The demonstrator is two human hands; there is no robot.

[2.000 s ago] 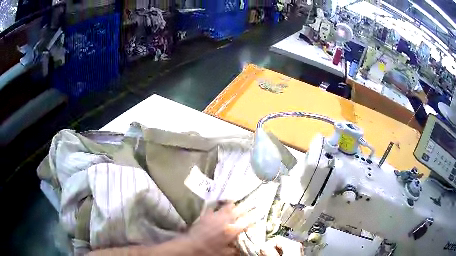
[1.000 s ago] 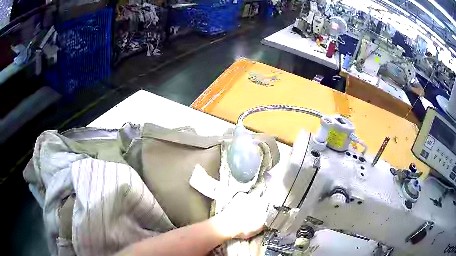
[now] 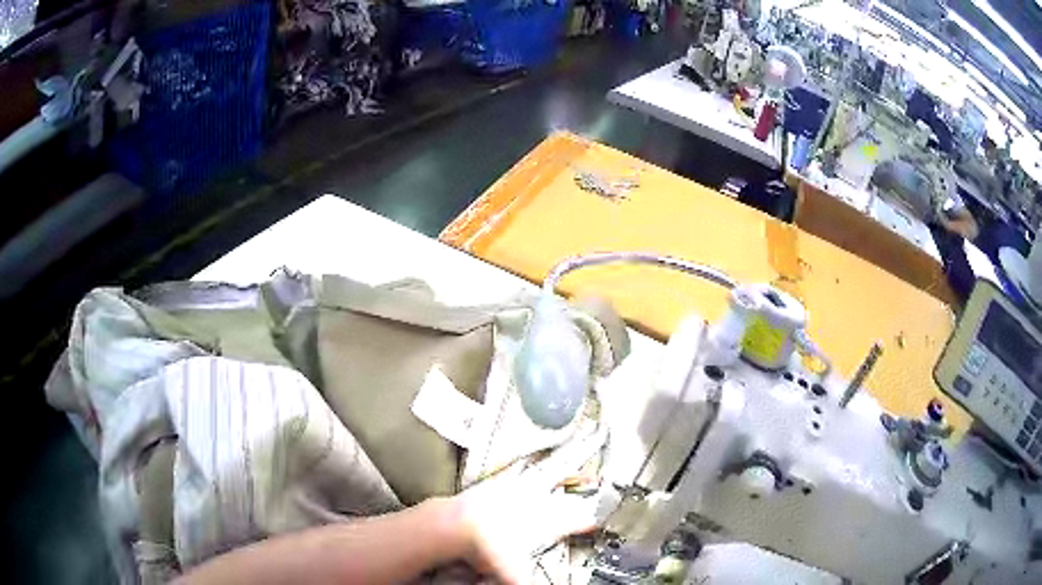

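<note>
The khaki garment (image 3: 394, 400) with striped lining lies bunched on the white table, left of the machine. A plain white strip (image 3: 447, 407) lies on it. My left hand (image 3: 528, 514) rests on the cloth beside the needle area, its forearm coming in from the bottom left. Lamp glare washes out its fingers, so their grip cannot be told. The cream-white sewing machine (image 3: 788, 457) stands at the right; its presser foot area is partly hidden by the hand and glare. The lamp head (image 3: 553, 363) hangs over the garment. My right hand is not in view.
An orange-tan board (image 3: 674, 223) lies behind the machine, with a small grey scrap pile (image 3: 606, 185) on it. A control panel (image 3: 1000, 354) stands at the right edge. Blue crates (image 3: 206, 97) line the aisle at the back left. Another white machine table (image 3: 697, 112) is behind.
My left hand has shifted slightly toward the needle area. Fingertips seen at the bottom edge two seconds ago no longer show. The camera view has shifted a little, and the garment lies much the same.
</note>
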